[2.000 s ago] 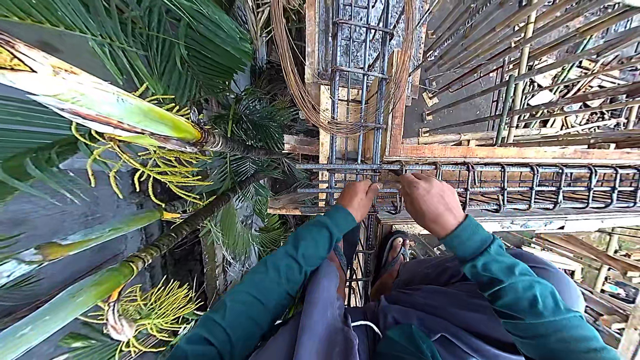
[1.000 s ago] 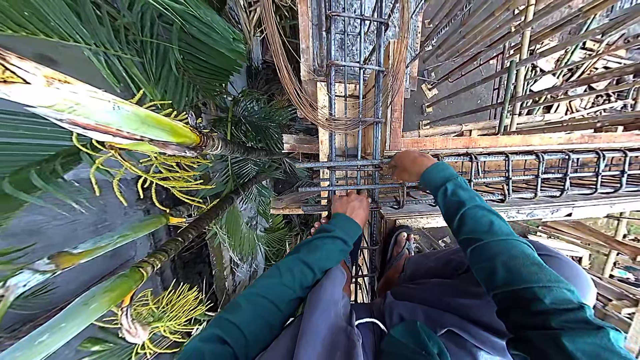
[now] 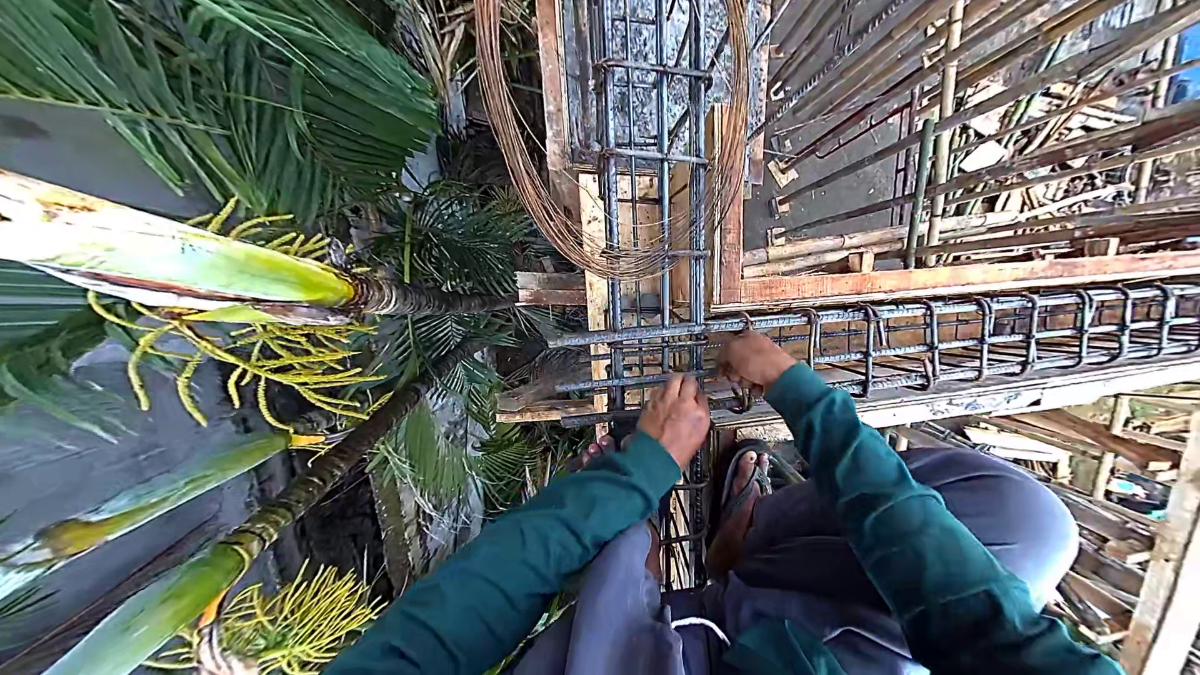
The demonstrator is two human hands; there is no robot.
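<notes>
Ribbed steel rebars run crosswise over a lengthwise rebar cage where two timber beam forms meet. My left hand is at the crossing, its fingers on or beside the lower crosswise bars; its grip is partly hidden by the back of the hand. Just to the right, my right hand has its fingers curled at a rebar stirrup near the end of the right-hand cage; whether it holds the stirrup or something thin cannot be made out. A coil of tie wire hangs over the lengthwise cage above both hands.
Palm trunks and fronds crowd the left side. Wooden form edges border the cages. Bamboo poles and scrap timber lie beyond at the right. My sandaled foot stands beside the lower cage, with a drop around it.
My left hand has moved up and right, closer to my right hand. My right hand has turned downward at the right-hand cage's end. Two seconds ago both hands were at the crossing too.
</notes>
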